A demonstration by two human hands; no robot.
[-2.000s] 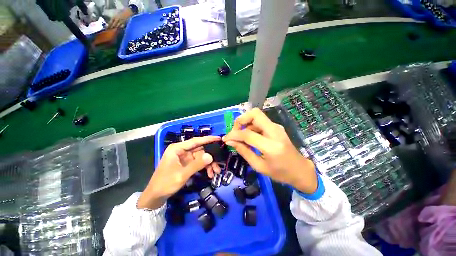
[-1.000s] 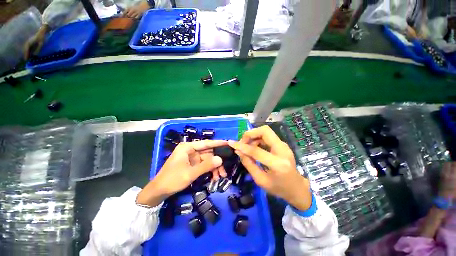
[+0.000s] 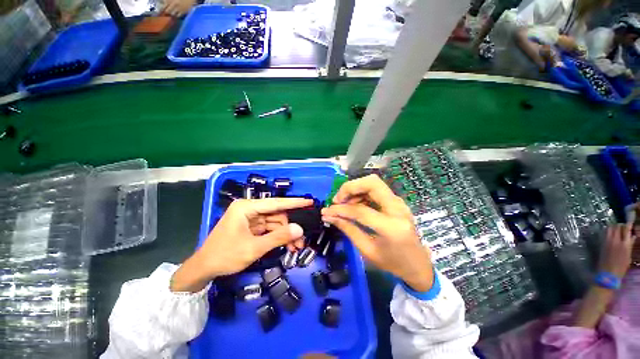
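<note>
My left hand [image 3: 245, 235] holds a black housing [image 3: 304, 217] between thumb and fingers above the blue tray [image 3: 351, 343]. My right hand [image 3: 375, 221] has its fingertips close against the right side of the housing and holds a small green circuit board [image 3: 337, 188], which stands up beside the fingers. A blue band [image 3: 425, 289] is on my right wrist. Several loose black housings [image 3: 279, 285] lie in the tray, some with silvery bands. Any wires between board and housing are too small to make out.
A green conveyor [image 3: 175, 126] with scattered shafted parts [image 3: 242, 108] runs beyond the tray, behind a grey post [image 3: 400, 77]. A blister tray of boards [image 3: 456, 224] lies at right; a clear box [image 3: 121, 210] and empty blister trays [image 3: 42, 259] at left. A person's pink sleeve [image 3: 586, 336] shows right.
The hands remain together around the housing. The green board has tilted and sits lower, closer to the right fingers. Parts on the belt have shifted left. The neighbouring person's hand shows more at right.
</note>
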